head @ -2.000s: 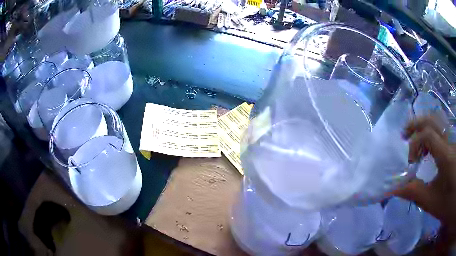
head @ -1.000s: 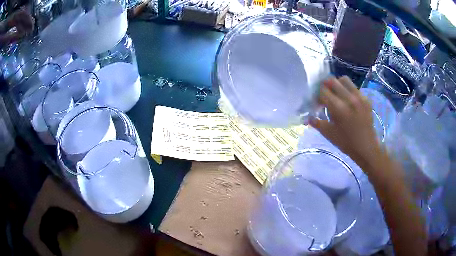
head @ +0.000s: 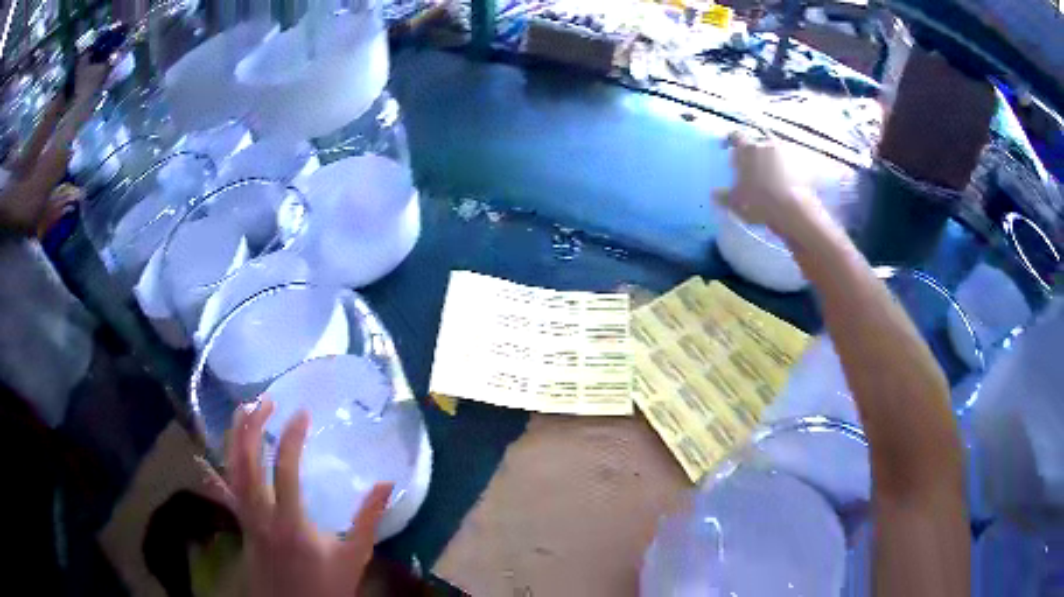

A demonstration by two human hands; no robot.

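My right hand [head: 764,184] is stretched out to the far side of the bench, with its fingers at the rim of a clear container with a white lower part [head: 761,257]. The hand and forearm partly hide that container. My left hand [head: 306,513] is open with spread fingers in front of the nearest left container [head: 350,426]; it holds nothing, and contact with the wall cannot be told. A pale label sheet [head: 531,344] and a yellow label sheet [head: 712,362] lie side by side on the bench, partly over brown cardboard [head: 572,496].
More containers stand grouped and stacked at left [head: 356,222] and at right [head: 747,536]. A brown box [head: 937,117] stands at the back right. Another person's arms [head: 47,175] show at the far left. A cardboard box with a dark hole lies below the bench edge.
My right hand has carried the container down and back to the far side of the bench. My left hand has come into view at lower left. The view has shifted, moving the sheets rightward.
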